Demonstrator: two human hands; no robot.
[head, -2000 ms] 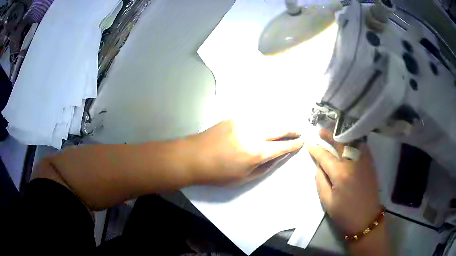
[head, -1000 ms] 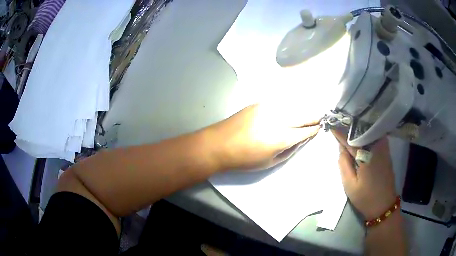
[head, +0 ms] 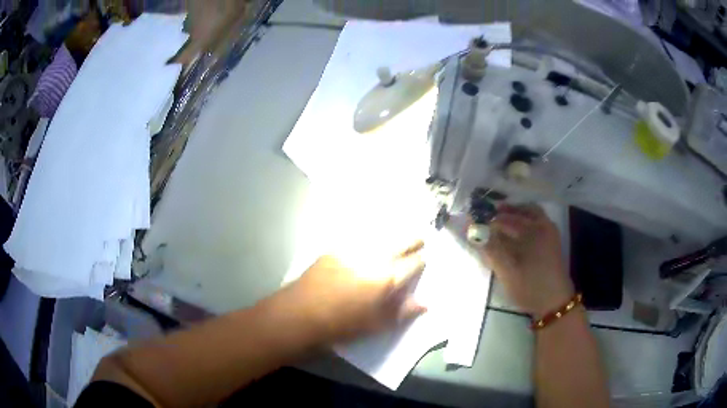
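A large white fabric panel lies under the white sewing machine head, glaring under the lamp. My left hand lies on the panel in front of the needle area, fingers spread and blurred. My right hand is raised at the front of the machine head, right of the needle area, beside a small white knob; its fingers are bent and partly hidden, so whether they hold anything cannot be told. The presser foot is partly lost in the glare.
A stack of white cut panels lies at the left. A grey bin with white pieces is low left. The lamp hangs over the panel. A dark phone lies right of my right hand. A white-and-yellow spool stands behind the machine.
The view has shifted, showing more of the machine's right side. My left hand has drawn back from the needle, its fingers now spread. My right hand has moved up beside the machine head's knob.
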